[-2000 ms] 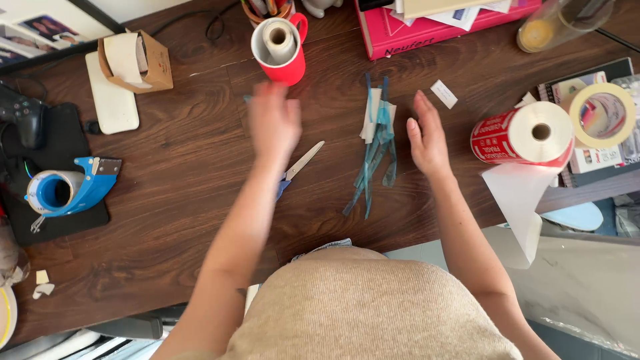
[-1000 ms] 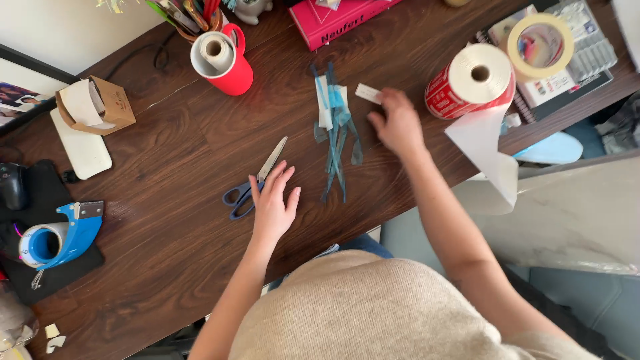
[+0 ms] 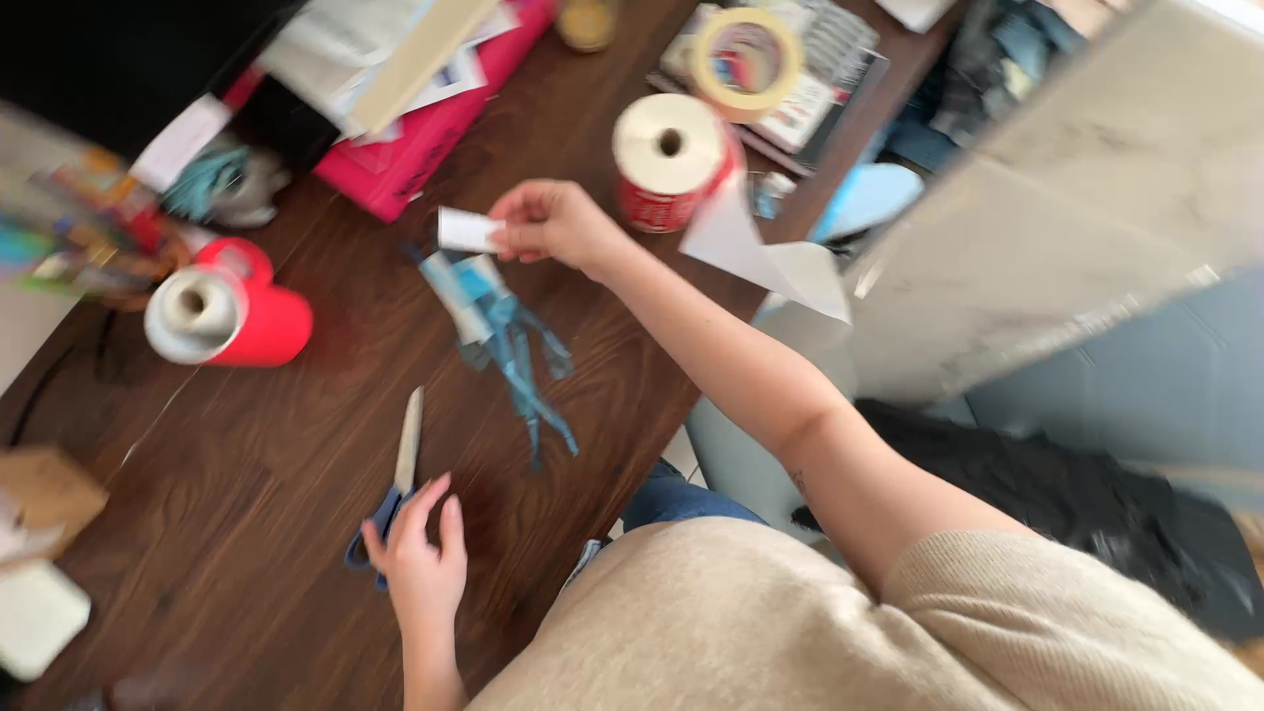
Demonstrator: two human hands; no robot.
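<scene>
Between the thumb and fingers of my right hand (image 3: 548,227) is a small white card or label (image 3: 466,230), raised over the dark wood desk. Just below it lie blue-green ribbon strips (image 3: 518,360) with white pieces (image 3: 456,301) at their top. My left hand (image 3: 420,543) has its fingers apart beside the dark blue handles of a pair of scissors (image 3: 403,479). The scissors lie on the desk, blades pointing away from me. Whether the left fingers touch the handles is unclear.
A red mug (image 3: 267,321) holding a white roll stands at left. A large label roll (image 3: 667,148) with a loose white strip stands right of my right hand, near masking tape (image 3: 748,64) on notebooks. A pink book (image 3: 395,163) lies farther back, a cardboard box (image 3: 49,499) far left.
My right hand has lifted the white card, which lay on the desk before. My left hand stays near the scissors. The view has turned and shifted.
</scene>
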